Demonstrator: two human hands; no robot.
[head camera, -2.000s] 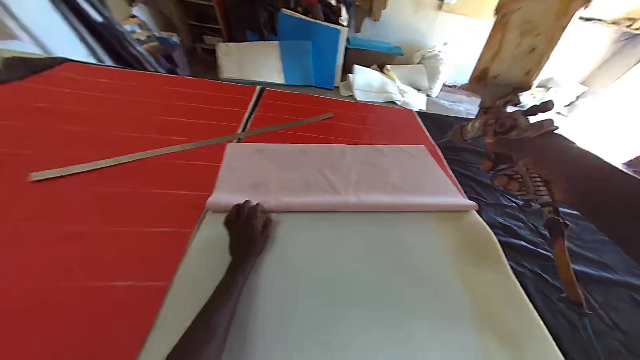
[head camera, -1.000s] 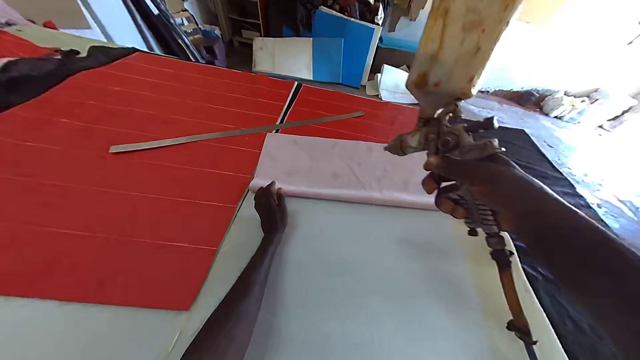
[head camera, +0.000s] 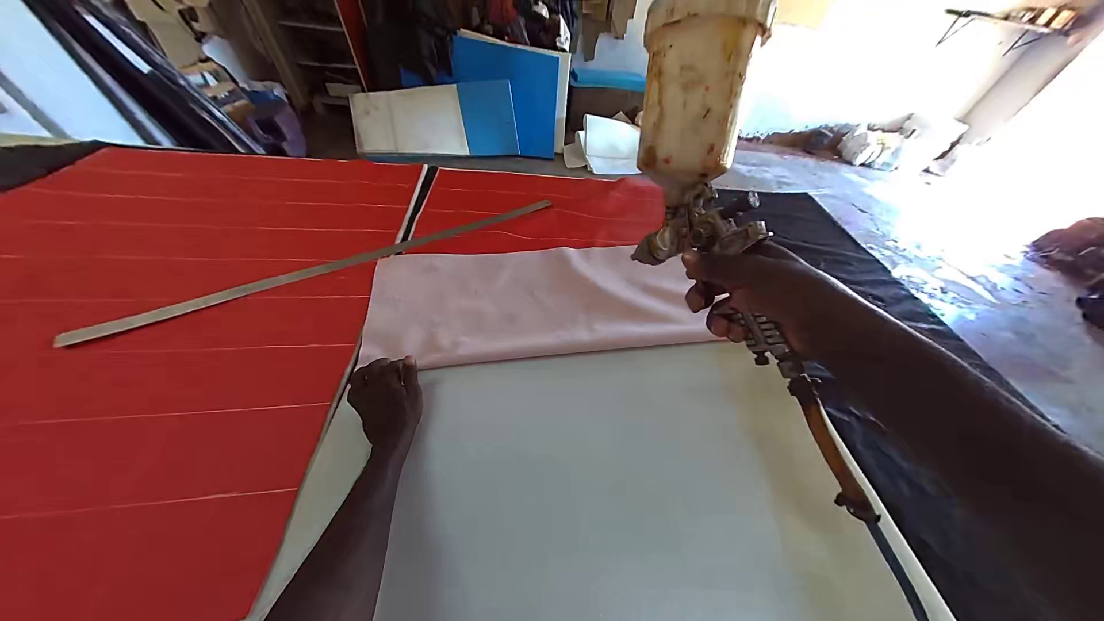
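Observation:
A gravity-feed spray gun (head camera: 703, 228) with a stained cup on top is held in my right hand (head camera: 759, 289), its nozzle pointing left above the far right part of the folded pinkish sheet (head camera: 543, 302). A hose runs down from its handle. My left hand (head camera: 386, 398) is closed on the near left corner of that folded sheet. The fold lies across the far end of a pale sheet (head camera: 586, 483). Left of and beyond it is red material (head camera: 172, 414) with pale parallel lines, and a long flat metal strip (head camera: 302, 274) rests across it.
Black material (head camera: 828, 250) lies along the right side and under my right arm. Past the far edge stand blue and white panels (head camera: 509, 95), with white pieces (head camera: 611, 142) beside them. A floor (head camera: 975, 259) with bundles on it shows at the right.
The spray gun in my right hand has moved from the right side to over the folded sheet. My left hand stays at the fold's left corner. The view has shifted somewhat.

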